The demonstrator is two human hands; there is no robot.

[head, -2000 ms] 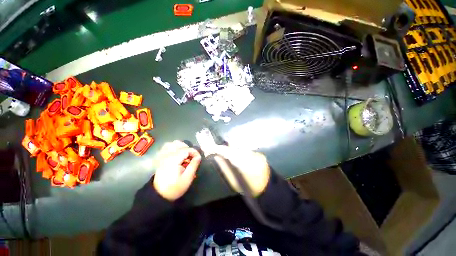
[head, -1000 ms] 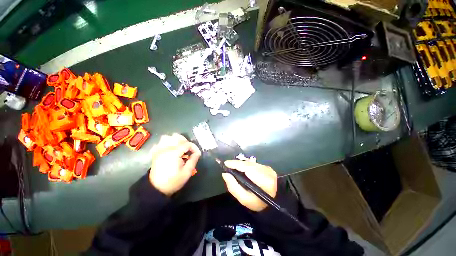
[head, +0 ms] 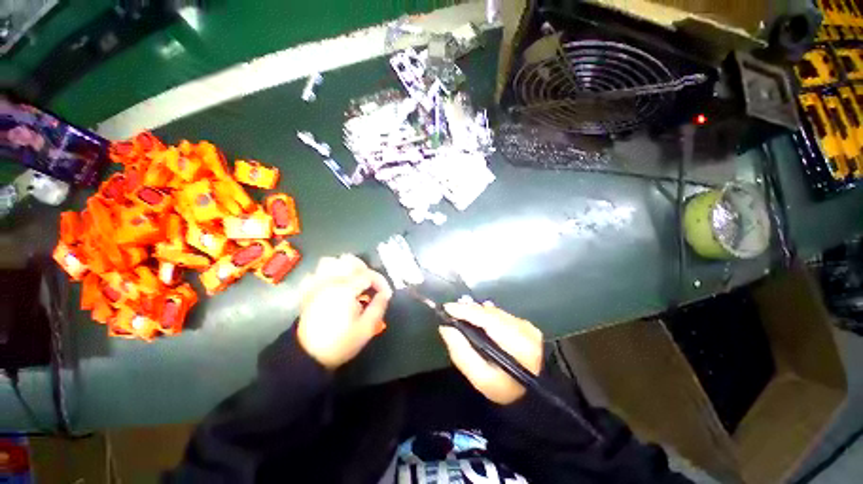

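Note:
My left hand [head: 341,310] has its fingers closed around an orange housing [head: 380,328]; only small orange bits show between and below the fingers. My right hand [head: 492,350] holds a black soldering iron [head: 501,357] like a pen, its thin tip pointing up and left towards my left fingertips. Whether the tip touches anything is too small to tell. A small pale rectangular part [head: 400,262] lies on the bench just beyond the tip, between both hands. Solder wire cannot be made out.
Heaped orange housings [head: 194,222] lie left, silver-white pieces [head: 416,142] at centre. A fan [head: 591,87] stands behind right, a yellow-green tin [head: 727,225] at right. A lit phone [head: 47,142] is far left, a black tray of yellow-orange parts [head: 833,104] far right, a cardboard box [head: 653,369] below.
Two seconds ago my right hand was blurred near the pale part; it is now lower and right, with the iron clearly visible. My left hand still holds the housing. The view has shifted slightly.

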